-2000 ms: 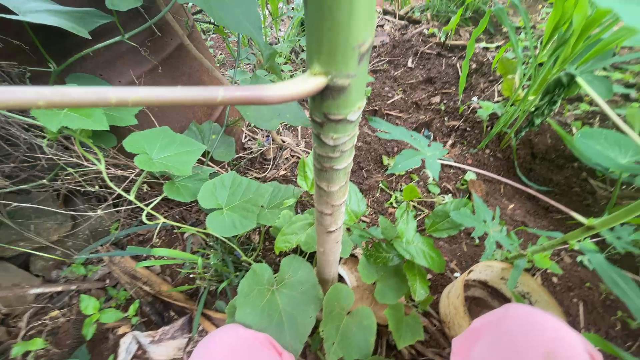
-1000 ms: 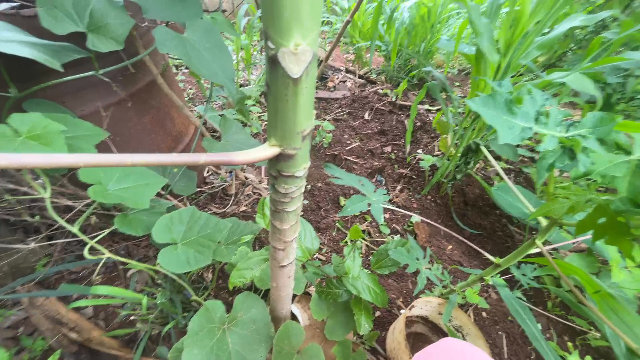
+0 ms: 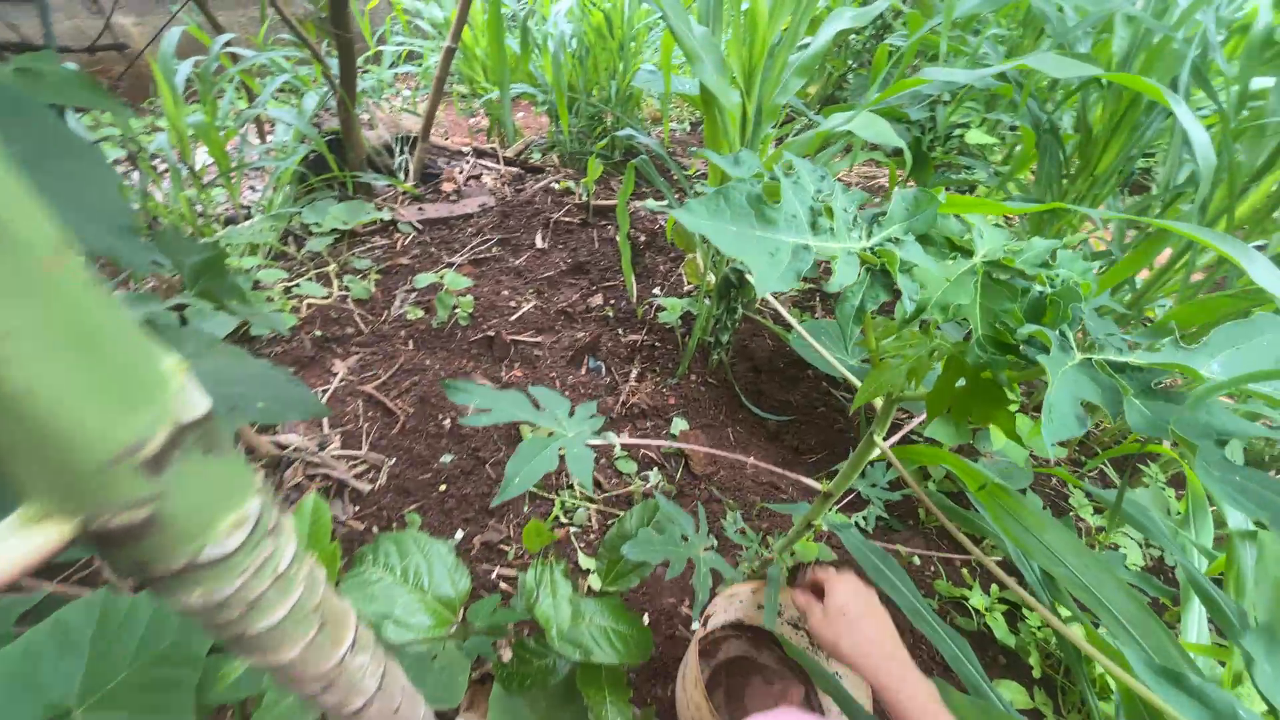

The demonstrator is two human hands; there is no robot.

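My right hand (image 3: 840, 608) reaches in from the bottom right, its fingers curled at the far right rim of a round, soil-stained pot (image 3: 692, 668). The base of a slanting young papaya plant's green stem (image 3: 835, 490) is just beside the fingers. Leaves and the hand itself hide the fingertips, so I cannot tell whether they grip the rim or the stem. My left hand cannot be made out; a blurred pinkish patch shows low inside the pot. Lobed papaya leaves (image 3: 790, 225) spread above and to the right of the hand.
A thick, ringed plant trunk (image 3: 270, 590) leans across the left side, very near the camera. Broad-leaved low plants (image 3: 405, 590) grow between it and the pot. Dark red soil (image 3: 500, 310) with twigs lies ahead. Tall grassy plants (image 3: 1040, 130) stand behind and at right.
The view has swung to the right, and the thick trunk now stands at the left edge. My right hand has come into view at the pot; neither earlier frame shows it.
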